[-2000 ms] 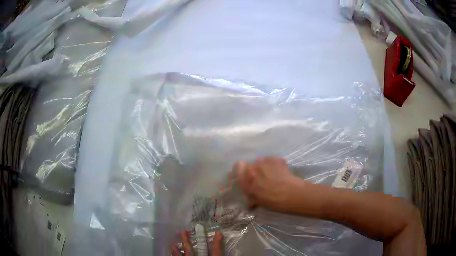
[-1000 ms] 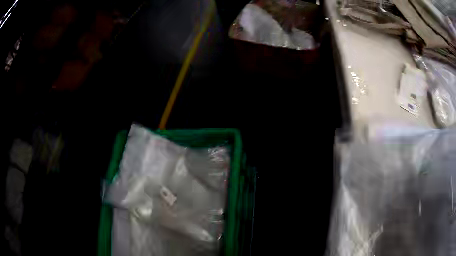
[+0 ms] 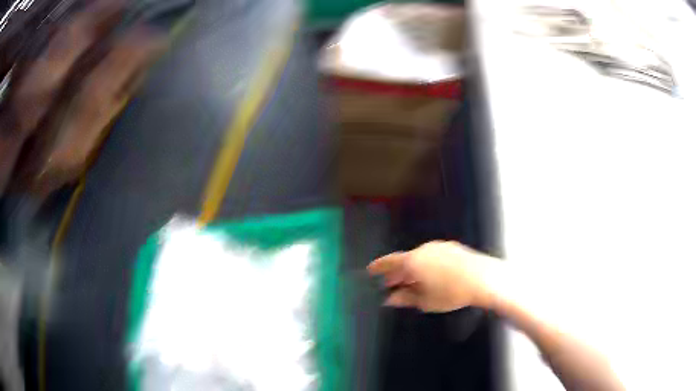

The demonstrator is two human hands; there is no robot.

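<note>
A green crate (image 3: 328, 305) stands low on the left of the view. Whitish packed bags (image 3: 229, 313) fill it, overexposed and blurred, so their details cannot be told. My right hand (image 3: 431, 276) reaches in from the lower right, over the dark gap between the crate and the table. It points left, short of the crate's right rim. Its fingers are partly bent and a little apart, and no thing shows in them. My left hand is not in view.
The table (image 3: 580, 191) runs down the right side, washed out to white, with blurred items (image 3: 626, 65) at its far end. A brown box (image 3: 393, 137) with white material on top stands beyond the crate. Yellow lines (image 3: 244, 126) cross the dark floor.
The view turned left from the mat and bagged tote to the crate beside the table. The picture has brightened since one second ago, and my right hand has come into view beside the crate.
</note>
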